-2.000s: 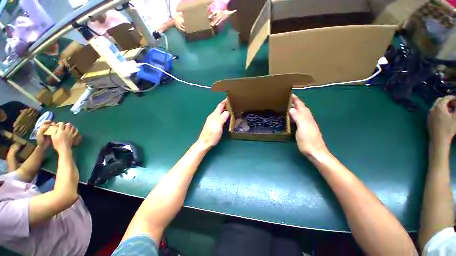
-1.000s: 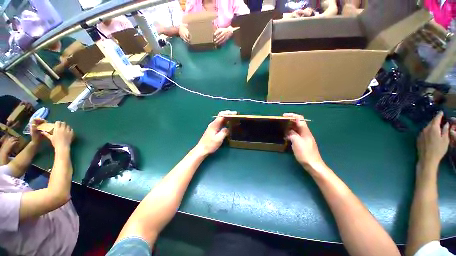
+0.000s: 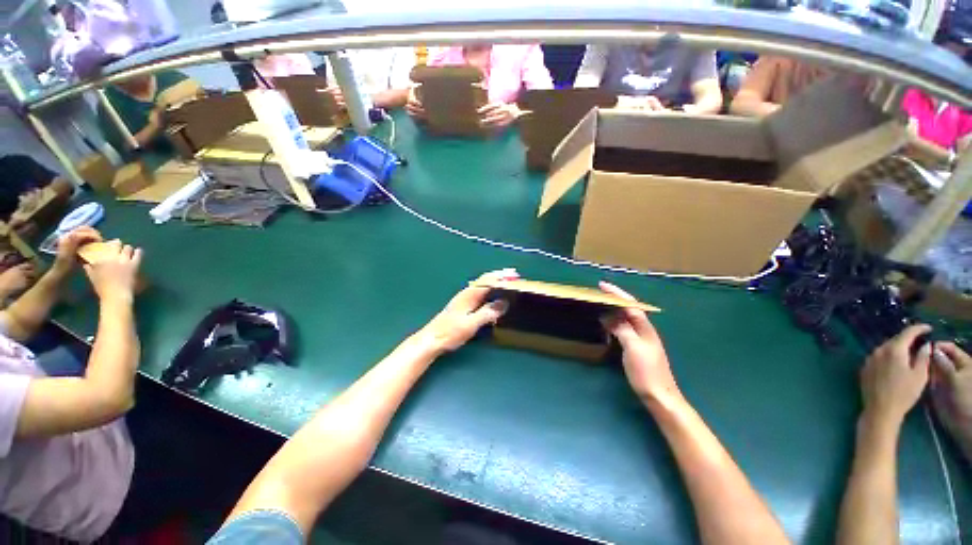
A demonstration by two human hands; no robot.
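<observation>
A small brown mailer box [image 3: 551, 343] sits on the green bench top in front of me. Its lid is partly folded down towards me and shows edge-on, and the inside is dark, so the contents cannot be made out. My left hand [image 3: 474, 314] holds the left end of the lid and box. My right hand [image 3: 633, 335] holds the right end, fingers on the lid's edge. Both hands are bare.
A large open master carton [image 3: 687, 224] stands beyond the box. A white cord [image 3: 480, 238] crosses the bench top [image 3: 426, 426]. A black looped object [image 3: 235, 339] lies left; a black cable pile [image 3: 826, 282] lies right near a neighbour's hands. Other people sit around.
The mailer box lid has come down from upright to partly folded, hiding the cables seen earlier inside. My hands have moved up onto the lid's ends. The view has tilted up.
</observation>
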